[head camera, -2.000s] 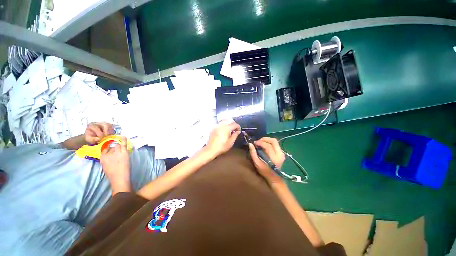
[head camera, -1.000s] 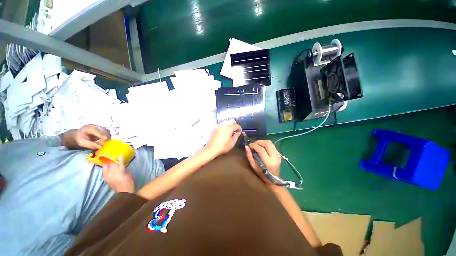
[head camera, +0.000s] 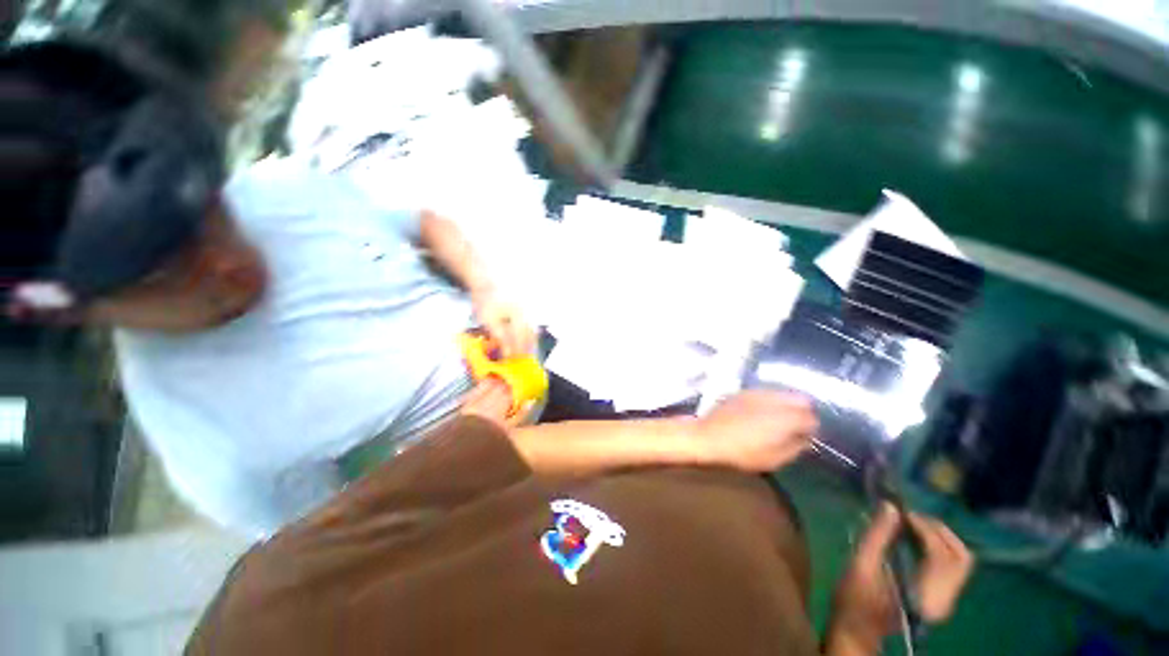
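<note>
A black glossy panel [head camera: 833, 385] with a bright glare band lies on the green bench. My left hand [head camera: 763, 429] is at the panel's near left edge with its fingers closed together; blur hides whether it holds anything. My right hand [head camera: 913, 574] is near the bench's front edge and grips the dark handle of the soldering iron [head camera: 908, 583], whose front end points up toward the panel's near edge. A striped black panel [head camera: 913, 288] lies partly over a white sheet [head camera: 885, 228] beyond the first panel.
White sheets [head camera: 628, 295] lie in a large pile left of the panel. A neighbouring person in a cap and light shirt [head camera: 308, 333] sits at the left, holding a yellow-orange object [head camera: 513, 374]. The dark box-like unit [head camera: 1077, 423] stands blurred at the right.
The view has swung left, so everything sits further right and the neighbour shows more fully. My right hand with the iron is lower and further from the panel and my left hand.
</note>
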